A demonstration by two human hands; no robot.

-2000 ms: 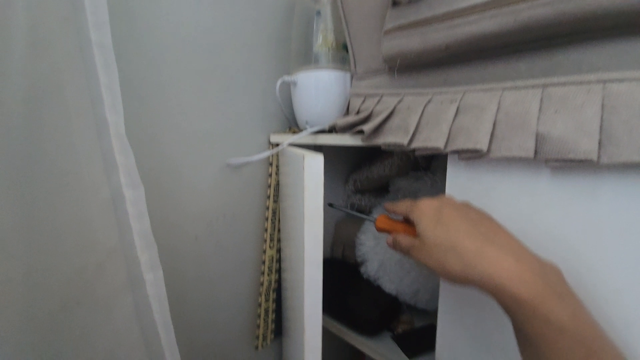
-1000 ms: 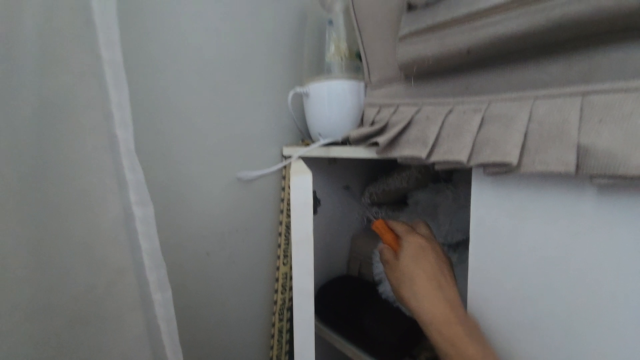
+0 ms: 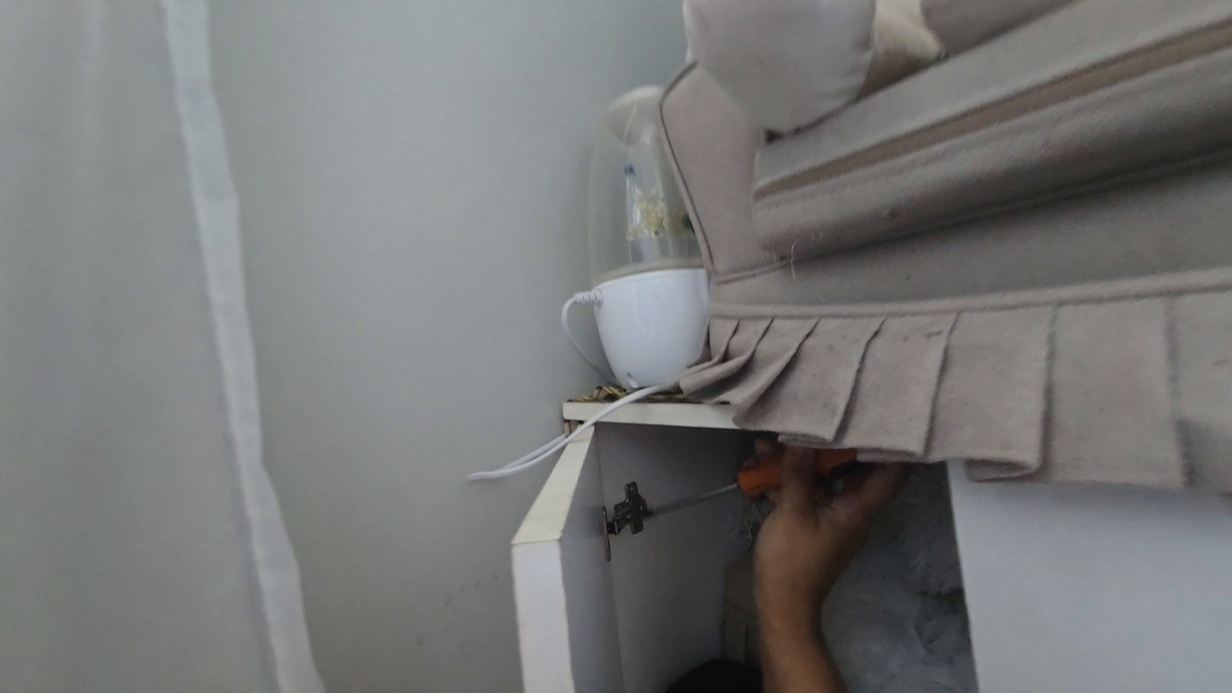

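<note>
My right hand (image 3: 818, 510) is inside the cabinet, its fingers closed around the orange handle of a screwdriver (image 3: 760, 478). The screwdriver's metal shaft points left, and its tip is at a metal cabinet hinge (image 3: 630, 510) on the inner side wall, beside the opened white door (image 3: 539, 587). The fabric's pleats hang just above the hand and cover part of the handle. My left hand is not in view.
A white-based lamp with a clear dome (image 3: 654, 327) and a white cable (image 3: 520, 469) stands on the cabinet top (image 3: 664, 414). A pleated grey-beige fabric cover (image 3: 991, 385) overhangs the opening. Fluffy grey material (image 3: 895, 597) fills the right inside. A white curtain edge (image 3: 226, 289) hangs at left.
My right hand has gone deeper into the cabinet with the screwdriver, whose tip has come to the hinge. The view has shifted closer to the cabinet.
</note>
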